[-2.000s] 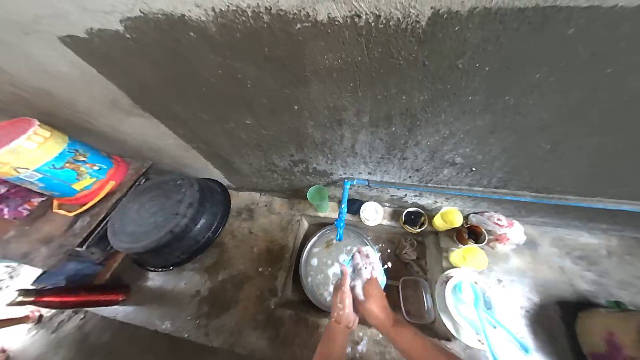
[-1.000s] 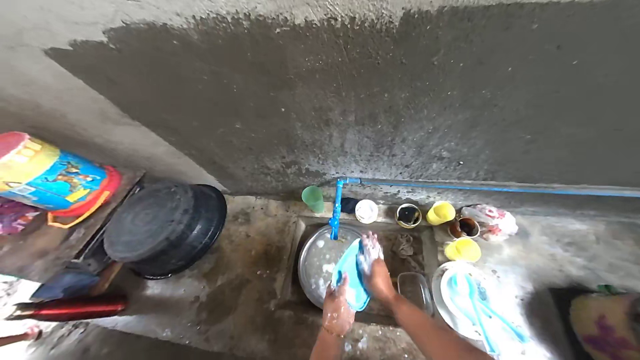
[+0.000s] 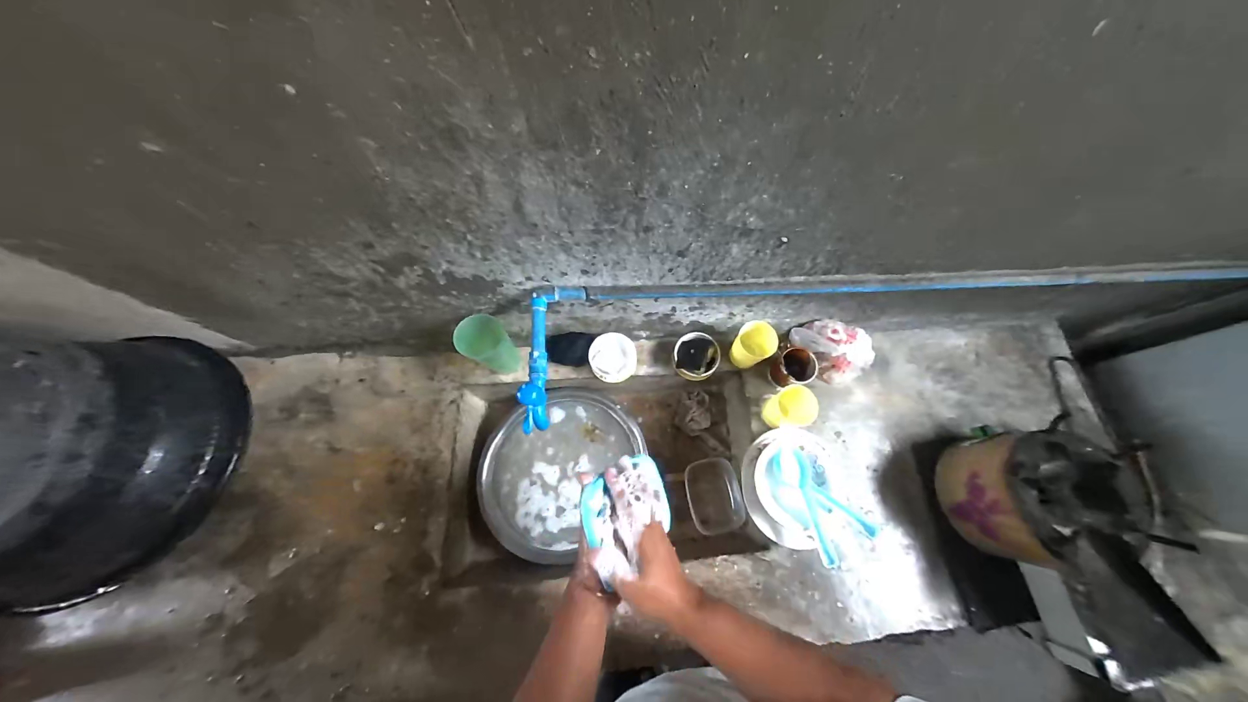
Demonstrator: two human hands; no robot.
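Both my hands are over the right edge of a round metal basin (image 3: pixel 507 487) of sudsy water, set in a concrete sink (image 3: pixel 463 439). Beneath a blue plastic tap (image 3: pixel 533 390) lies the basin's back part. My left hand (image 3: pixel 593 556) grips a light-blue plastic dish (image 3: pixel 661 483) from the left and below. My right hand (image 3: pixel 645 546), covered in lather, presses on the dish; whether it holds a sponge or cloth cannot be told. Right of my hands, a clear plastic container (image 3: pixel 715 497) lies in the sink. White plates (image 3: pixel 756 478) with light-blue utensils (image 3: pixel 814 497) stand beside it.
Along the wall stand a green cup (image 3: pixel 486 343), a white tub (image 3: pixel 612 358), yellow cups (image 3: pixel 754 344), a brown cup (image 3: pixel 795 366) and a plastic bag (image 3: pixel 838 349). A large black tub (image 3: pixel 127 468) is at left, a stove (image 3: pixel 994 497) at right.
The light-blue dish was tilted up between my hands one second ago; now it lies lower, largely covered by my lathered right hand. The view has swung right, showing more of the stove.
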